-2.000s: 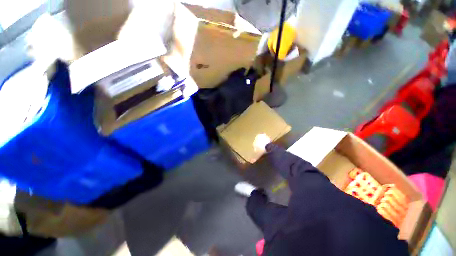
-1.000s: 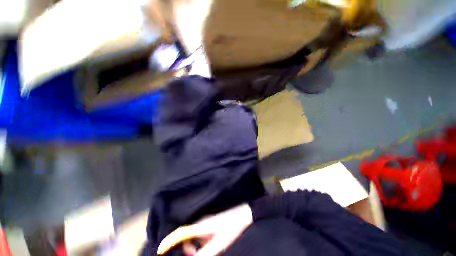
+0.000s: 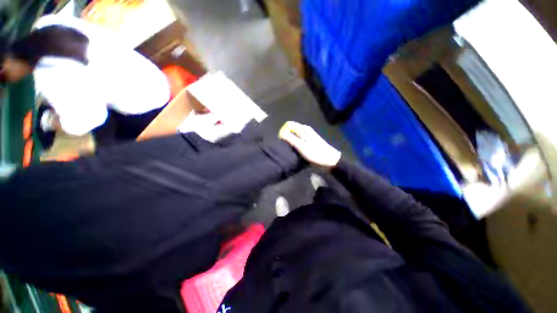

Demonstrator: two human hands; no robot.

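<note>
A large dark cloth or garment [image 3: 152, 189] stretches from the left edge to the middle; an arm may be inside it, but I cannot tell. My right hand [image 3: 311, 145], with a yellow finger cot, reaches in from the lower right and is closed on the cloth's upper right end. My left hand is not visible; the dark cloth may hide it. My dark-clothed torso fills the lower middle.
An open cardboard carton [image 3: 165, 118] stands behind the cloth. Blue bins [image 3: 397, 134] and an open box [image 3: 421, 79] are at right. A pink plastic item [image 3: 214, 284] is low. A person in white [image 3: 125, 76] is upper left.
The view has swung round to the left, bringing a person in white into sight. The dark cloth, earlier upright in the middle, now stretches leftward. A hand seen low is now higher, on the cloth.
</note>
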